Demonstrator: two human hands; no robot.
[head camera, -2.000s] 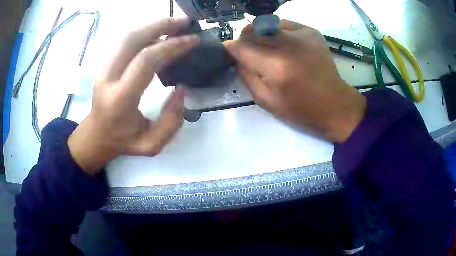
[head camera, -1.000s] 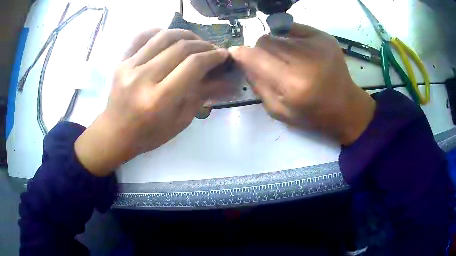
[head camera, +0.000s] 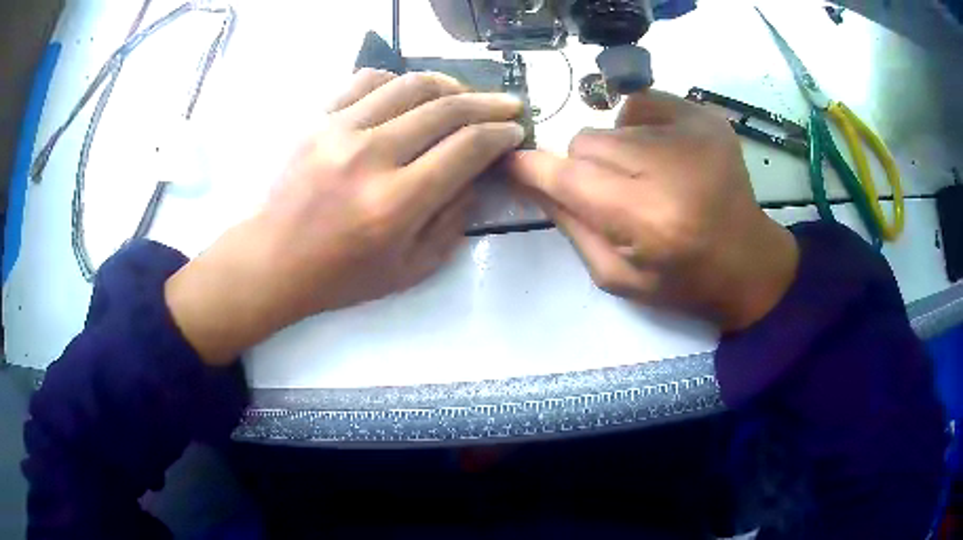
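Observation:
A dark grey cuff piece lies at the presser foot and needle, with its upper edge and a pointed corner showing above my left hand. The rest is hidden under my hands. My left hand lies over the cuff piece, fingertips just below the presser foot, pressing it. My right hand has thumb and fingertips together at the edge of the cuff piece, touching the left fingertips; it seems to pinch the fabric, though the fingers hide it.
The machine head and its round grey knob are at top centre. Scissors and black thread snips lie at right. Looped cords lie at left. A measuring tape runs along the front edge. A round metal disc is beside the knob.
The cuff piece, earlier held up in front of the needle, now lies at the presser foot. My left hand has moved right and closed over it. The view has shifted slightly.

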